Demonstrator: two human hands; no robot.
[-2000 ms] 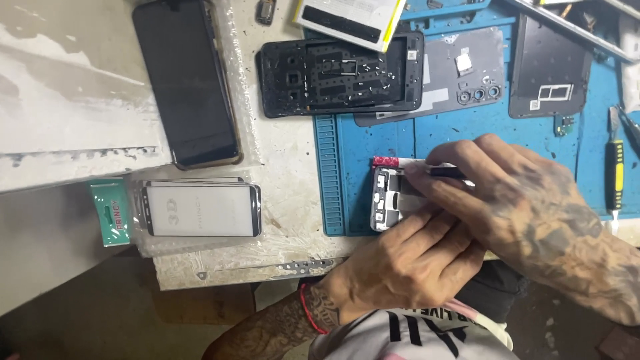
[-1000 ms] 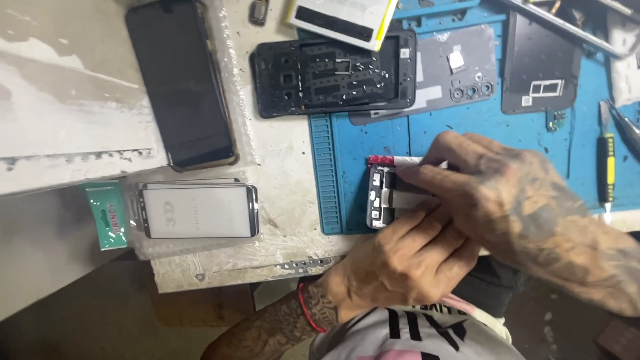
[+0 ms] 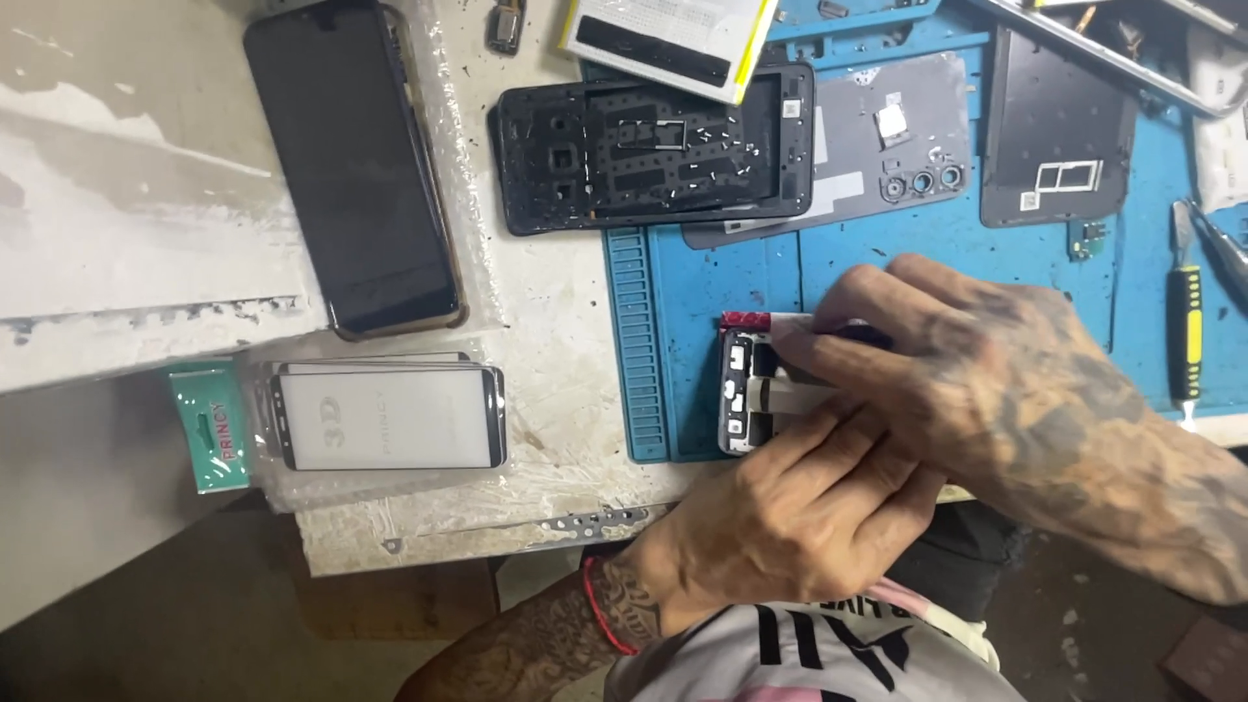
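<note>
An opened phone, its inner parts partly bare, lies at the lower edge of the blue repair mat. A red and white strip runs along its upper side. My left hand grips the phone's lower side with bent fingers. My right hand comes over from the right, thumb on the phone's top face and fingers curled above it. Both hands cover the phone's right part, and whatever the right fingers hold is mostly hidden.
Above lie a black phone frame with loose screws, a battery and grey back covers. A dark phone and packaged screen glass are at left. A yellow-black pry tool and tweezers are at right.
The slim dark tool seen in my right hand two seconds ago is no longer clearly visible. My right hand has shifted slightly over the phone; my left hand stays at its lower side.
</note>
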